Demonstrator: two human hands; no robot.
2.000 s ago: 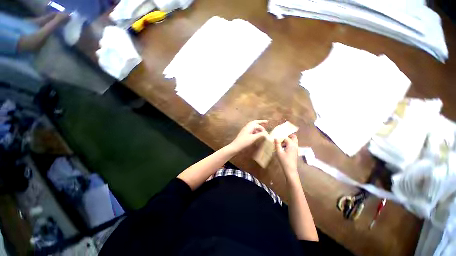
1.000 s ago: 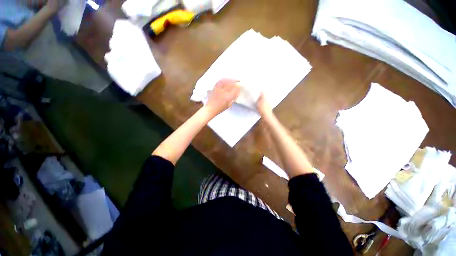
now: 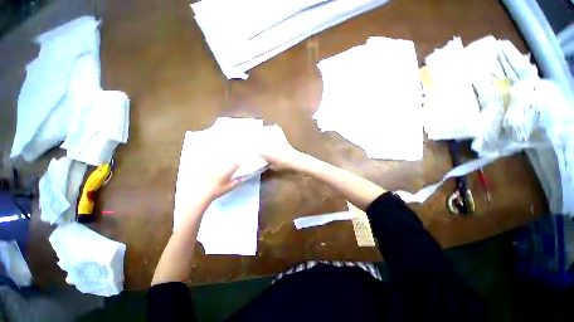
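A stack of white cut panels (image 3: 230, 226) lies flat in front of me. My left hand (image 3: 220, 182) grips the near side of some upper plies, which are raised or folded back. My right hand (image 3: 274, 158) is at the right side of the same plies, its fingers overexposed against the white, so its grip is hard to tell. A white tie strip (image 3: 324, 219) lies right of the stack, running under my right forearm. A beige printed tag (image 3: 363, 229) lies beside that forearm, partly covered by it.
Another white panel stack (image 3: 377, 100) is at right, with tied bundles (image 3: 450, 94) beyond. Shears (image 3: 461, 200) and a thin red stick (image 3: 483, 185) lie near the right edge. A yellow-and-black tool (image 3: 94, 185) lies among white pieces at left. Long panels (image 3: 270, 31) lie at the far side.
The view has turned, showing more of the table's left end. My hands left the beige tag, which now lies on the table, and moved to the white stack, where the upper plies are lifted.
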